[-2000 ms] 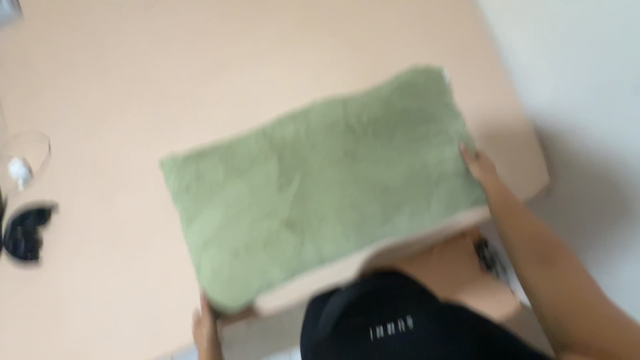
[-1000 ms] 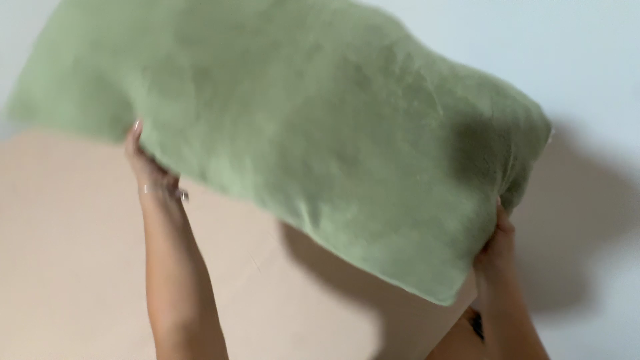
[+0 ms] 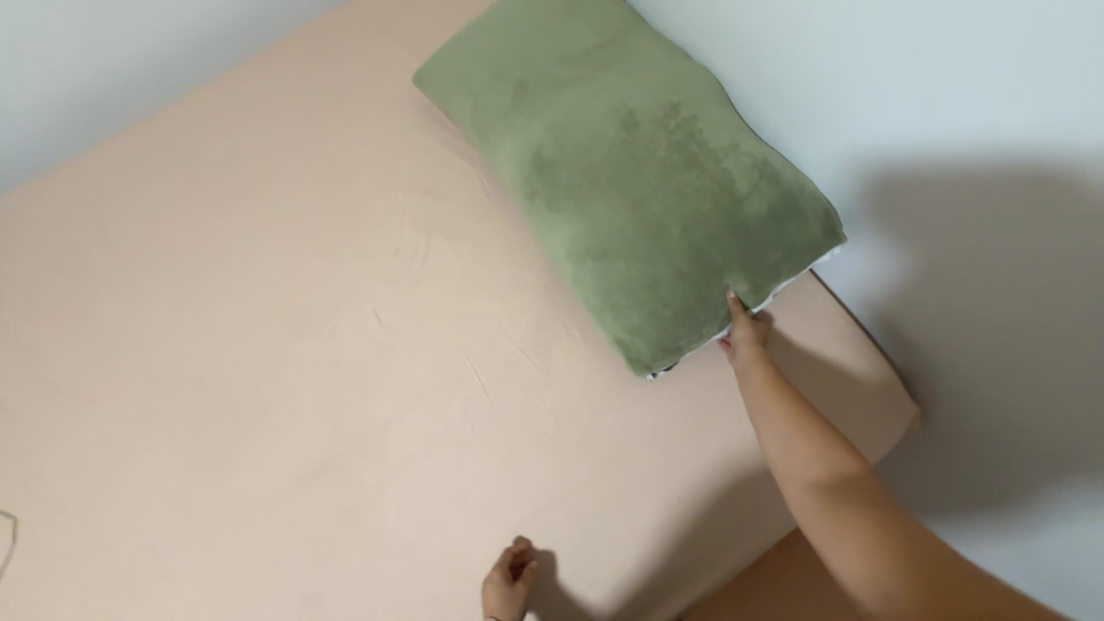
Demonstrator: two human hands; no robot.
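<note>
A green plush pillow point(image 3: 638, 172) lies on the bed's beige fitted sheet point(image 3: 302, 345), its long side along the wall. My right hand point(image 3: 743, 332) grips the pillow's near short edge, thumb on top and the other fingers beneath, partly hidden. White trim shows along that edge. Low in the view, my left hand point(image 3: 511, 576) hovers over or rests on the sheet with its fingers curled and nothing seen in them; whether it touches the sheet I cannot tell.
A pale wall point(image 3: 975, 112) runs along the right side of the mattress, and another pale wall point(image 3: 129, 60) stands at the upper left. A thin cord point(image 3: 12, 543) lies at the left edge. A brown surface point(image 3: 776, 582) shows below the mattress edge.
The pillow, held up in both hands a second ago, is now down on the bed by the wall. My left hand has let go of it. The view has shifted.
</note>
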